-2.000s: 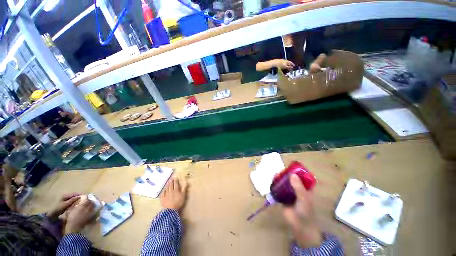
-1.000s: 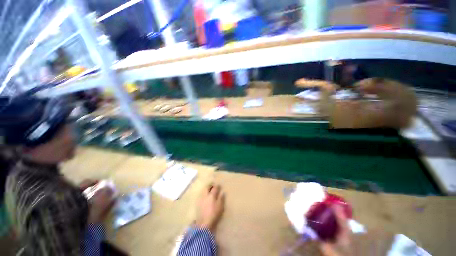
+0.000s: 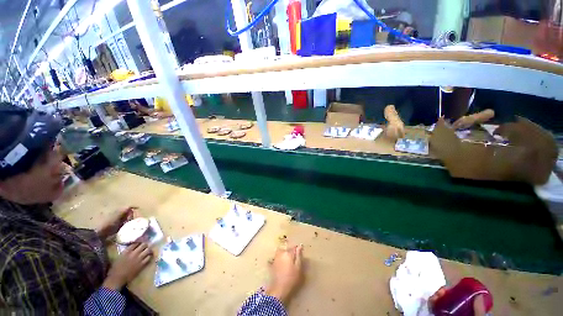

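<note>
The squeeze bottle with red liquid lies low at the right, its lower part cut off by the picture's edge. My right hand shows only as a bit of finger on the bottle; the rest is out of the picture. A crumpled white rag touches the bottle's left side. My left hand is on the bench at lower centre, fingers a little apart, with tiny bits at the fingertips. Left of it lie two white square plates, one nearer the belt and one nearer the neighbour, both with upright metal posts.
A neighbour at the left handles a round disc over a white plate. The green belt runs behind the bench under a white-framed shelf with a post. Small hardware lies by the rag. Across are hands and an open cardboard box.
The view has swung left, so the neighbour shows more and the right-hand plate has left the picture. The bottle and my right hand now sit at the bottom edge, still beside the rag.
</note>
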